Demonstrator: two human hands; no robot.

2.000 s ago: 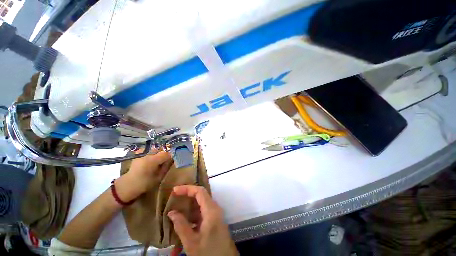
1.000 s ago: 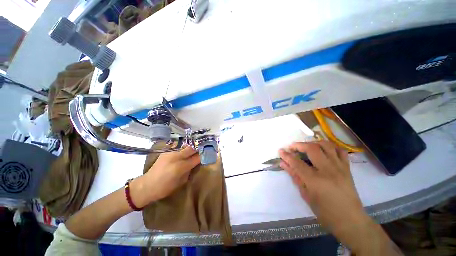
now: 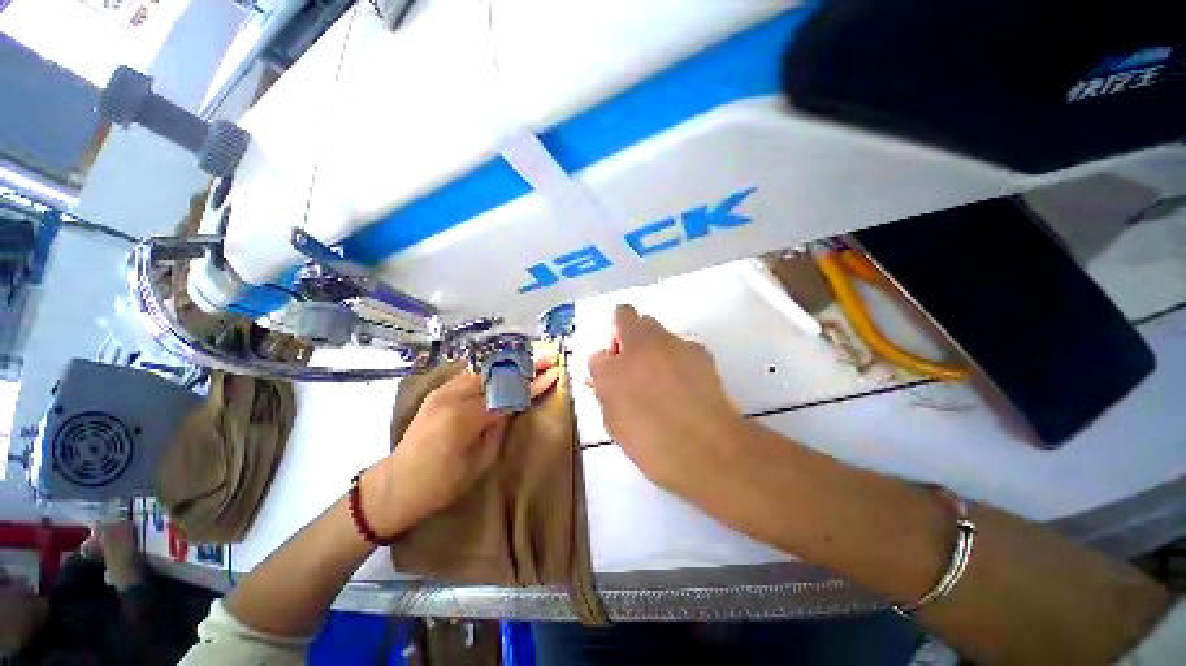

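Note:
The brown fabric panel [image 3: 488, 520] lies under the head of the white JACK sewing machine [image 3: 455, 247], its lower edge hanging over the table edge. A narrow brown strip [image 3: 581, 520] runs down its right side. My left hand [image 3: 442, 436] grips the fabric just left of the presser foot area; the grey part [image 3: 506, 377] in front hides some fingertips. My right hand [image 3: 657, 390] is curled just right of the needle area, beside the fabric. Its palm side is hidden, so I cannot tell what it holds. The snips do not show on the table.
A black phone [image 3: 1008, 325] and an orange loop [image 3: 865, 325] lie under the machine arm at the right. A folded brown stack [image 3: 234, 455] lies at the left, beside a grey vented motor box [image 3: 104, 436]. Another person's hand [image 3: 117, 546] shows at the lower left.
My right hand went from the fabric's lower part to the snips on the right, then came back left to the needle area. The snips are gone from their spot. My left hand stays at the fabric.

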